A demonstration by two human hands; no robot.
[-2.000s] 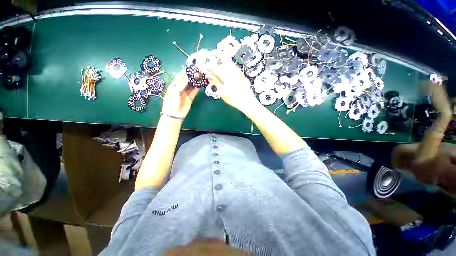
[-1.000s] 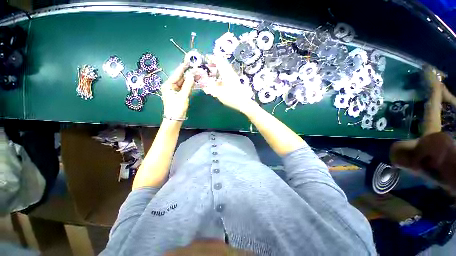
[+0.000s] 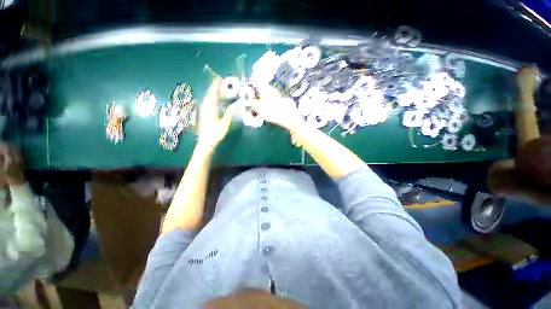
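A pale ring assembly [image 3: 231,87] with thin leads is at the fingers of my left hand [image 3: 212,121], above the green bench. My right hand [image 3: 275,110] is just right of it, its fingertips against another pale ring [image 3: 248,94]. Motion blur and glare hide whether the right fingers grip it. A big pile of white and grey ring assemblies [image 3: 365,99] lies right of my hands. Several dark-edged wired rings [image 3: 169,140] and one pale ring [image 3: 145,103] lie to the left.
An orange-and-white lead-wire bundle [image 3: 114,123] lies far left on the green bench [image 3: 78,84]. A pale rail [image 3: 151,33] runs along the far edge. Another person's arm [image 3: 527,105] reaches in at the right; another person [image 3: 36,223] is at the left. A cardboard box [image 3: 127,211] stands below.
The view has shifted and blurred. My left hand's fingers have straightened and spread beside the ring. The dark ring held facing me two seconds ago no longer shows dark side up in my hands.
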